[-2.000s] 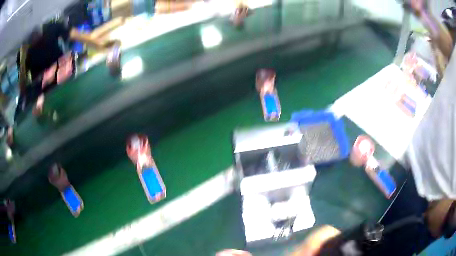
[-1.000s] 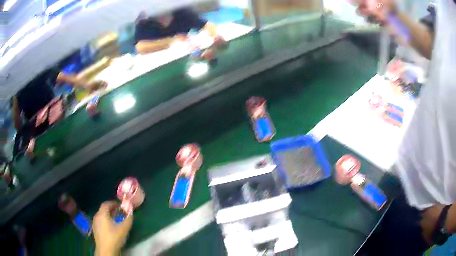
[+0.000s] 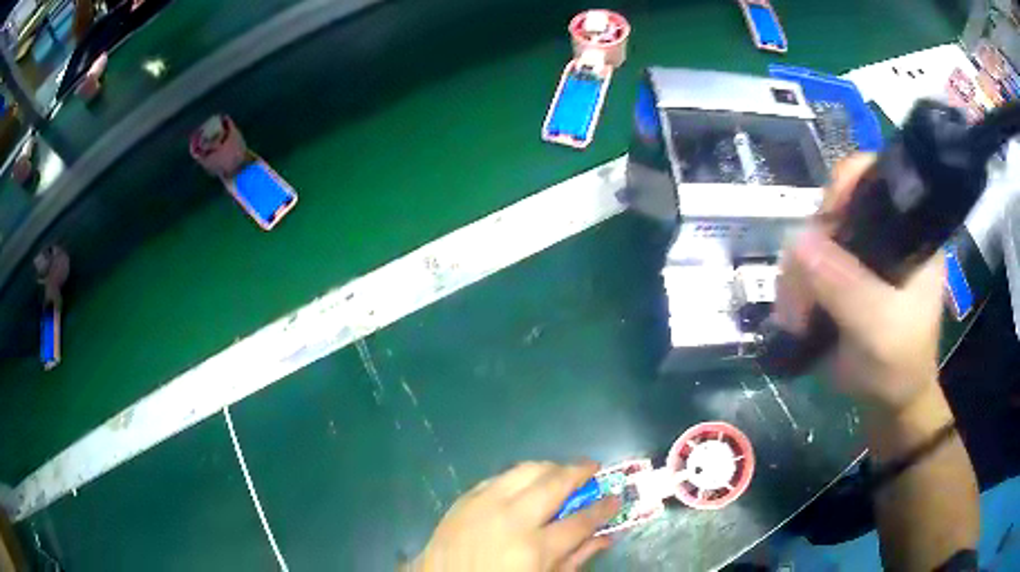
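An open pink handheld fan (image 3: 710,465) lies on the green bench at the bottom centre, its head to the right. My left hand (image 3: 526,516) holds its handle, with fingers over the blue battery; the green circuit board shows beside the fingertips. My right hand (image 3: 867,302) grips a thick black electric screwdriver (image 3: 912,196), slightly blurred. The screwdriver's lower end is at the front pickup block of the silver screw feeder (image 3: 744,201); whether it touches cannot be told.
The green conveyor (image 3: 392,168) carries several open fans behind the white metal rail (image 3: 336,318). A blue screw tray (image 3: 833,106) stands behind the feeder, partly hidden. A white sheet with parts (image 3: 917,78) lies at upper right. Another fan's battery (image 3: 956,279) shows beyond my right hand.
My left hand has moved from the conveyor to the bench with a fan. My right hand with the screwdriver has come into view at the feeder. The camera view has shifted down toward the bench.
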